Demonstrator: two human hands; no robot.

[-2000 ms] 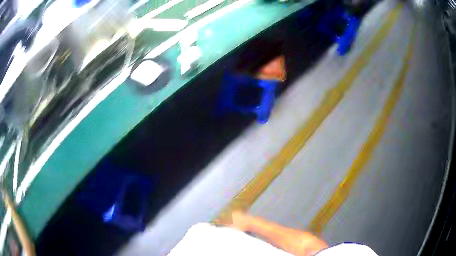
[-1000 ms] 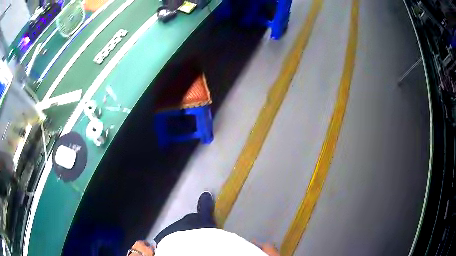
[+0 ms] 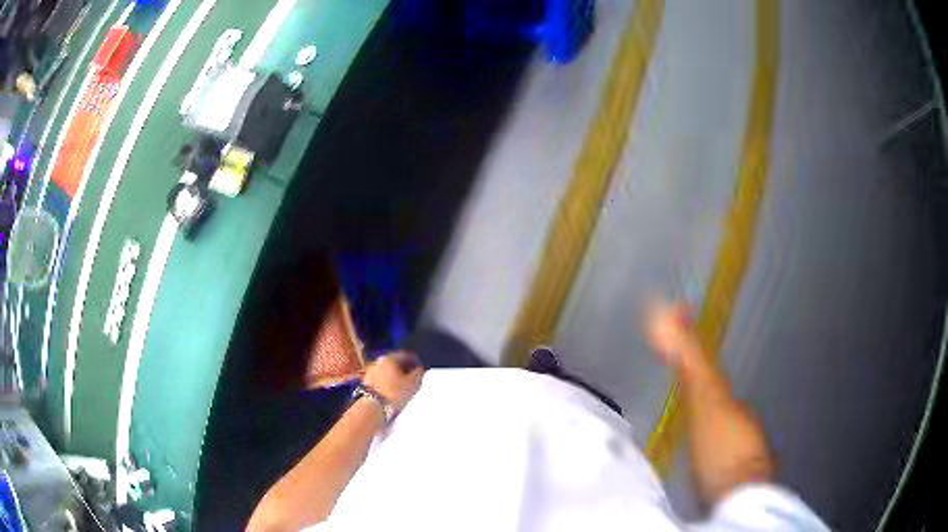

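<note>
My left hand [image 3: 393, 379] is low at my left side, in front of the stool's patterned red seat [image 3: 335, 348]. Its fingers look curled, but whether it holds or touches anything is unclear. My right hand [image 3: 670, 324] is out over the floor at the right, blurred, with nothing visible in it. Neither hand is on the green bench [image 3: 187, 343]. On the bench lie a pale strip with rounded units [image 3: 122, 291] and a dark soldering station [image 3: 265, 120] with a yellow label [image 3: 232, 171] beside it.
A round dark item [image 3: 188, 204] is near the station. An orange-red strip [image 3: 83, 135] lies on the far lane. Another blue stool [image 3: 567, 29] is at the top. Yellow lines [image 3: 587, 187] cross the grey floor [image 3: 665, 187]. A dark shoe [image 3: 543, 360] shows past the white top.
The view has moved forward along the bench. The patterned stool and strip are now lower and nearer, and the station has come into fuller view. Both hands show farther up in the picture.
</note>
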